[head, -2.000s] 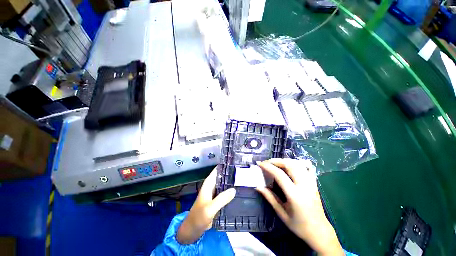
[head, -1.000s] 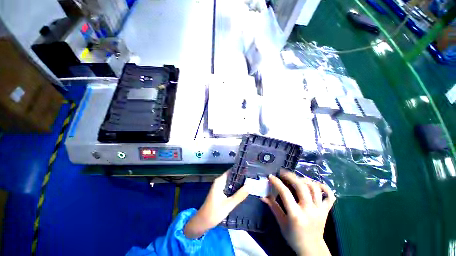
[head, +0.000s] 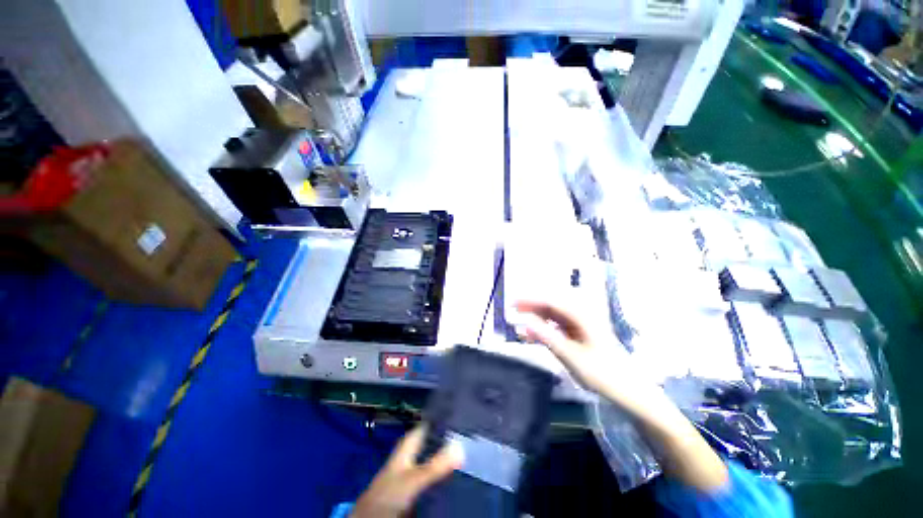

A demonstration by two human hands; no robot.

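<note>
My left hand (head: pixel 403 480) holds a black plastic housing shell (head: pixel 496 393) by its left side, low in front of me; the shell is blurred. A silver-white metal plate (head: pixel 488 460) lies across its middle. My right hand (head: pixel 552 329) is off the shell, above the machine's white front right surface, fingers spread and blurred; I see nothing in it. Another shell (head: pixel 390 288) with a silver plate (head: pixel 397 259) in it sits in the black fixture at the machine's front left.
Bagged plate stacks (head: pixel 769 339) lie on clear plastic at the right, on the green bench. A small black box (head: pixel 265 192) stands left of the machine. Brown cartons (head: pixel 167 243) stand on the blue floor at the left. A white gantry (head: pixel 547 18) spans the back.
My right hand has left the shell and moved up onto the machine surface. My left hand still holds the shell, now lower in the picture. The view has shifted left and up.
</note>
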